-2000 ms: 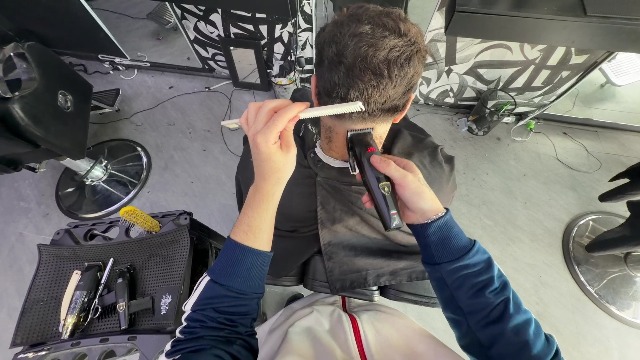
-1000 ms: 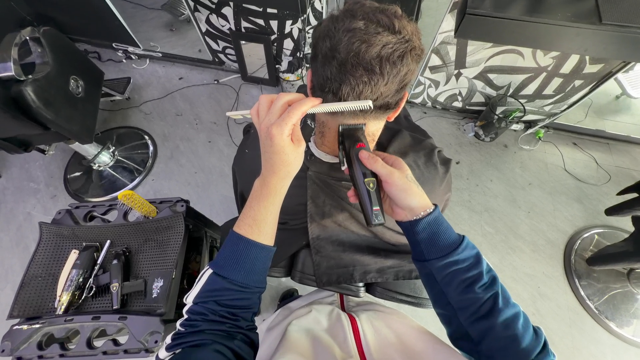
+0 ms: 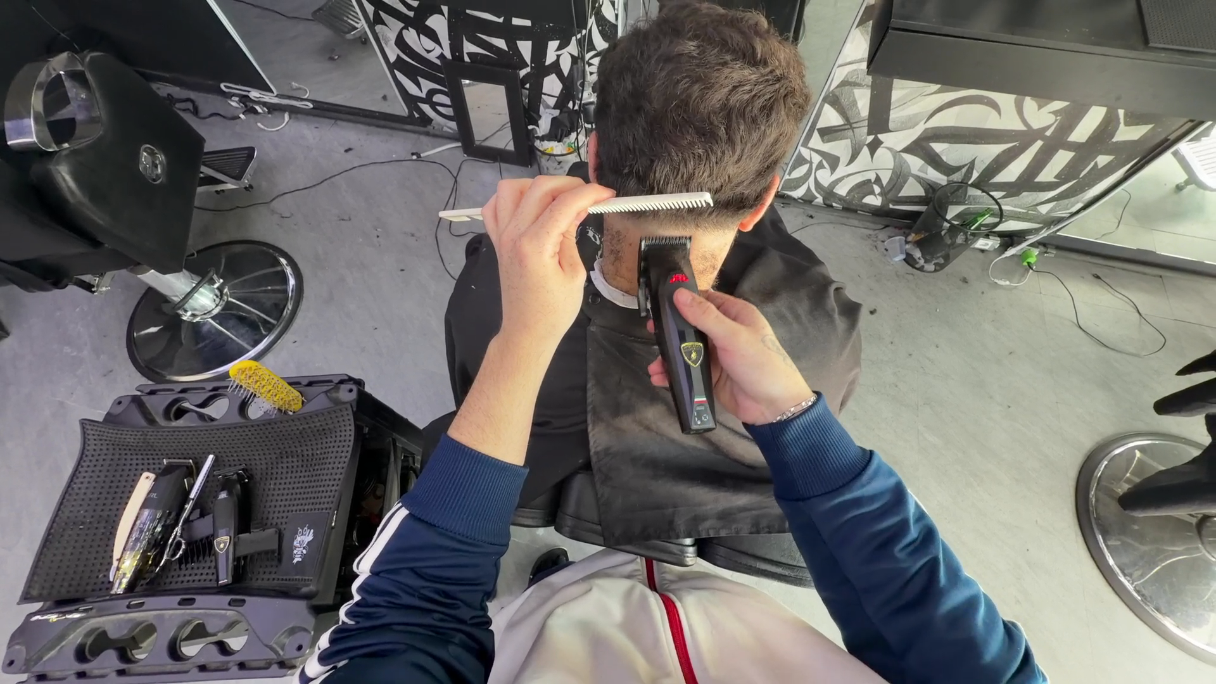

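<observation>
A seated person's head with short dark hair [image 3: 698, 104] is seen from behind, a white neck strip and a black barber's cape [image 3: 665, 456] below it. My left hand [image 3: 541, 247] grips a white barber's comb [image 3: 655, 202], whose teeth lie level across the lower back of the head. In my right hand [image 3: 741, 351] is a black cordless hair clipper [image 3: 679, 342], upright against the back of the neck, its blade a little below the comb. A small red light shows on the clipper.
A black tool trolley [image 3: 332, 380] at lower left holds a rubber mat [image 3: 275, 456] with scissors [image 3: 190, 503], other clippers [image 3: 157, 518] and a yellow brush [image 3: 266, 386]. Barber chair bases [image 3: 217, 309] stand at left and right. A mesh bin [image 3: 950, 228] and cables lie on the floor.
Between one second ago and now, the clipper and comb look much the same against the head and neck. The comb has shifted slightly right across the head since two seconds ago.
</observation>
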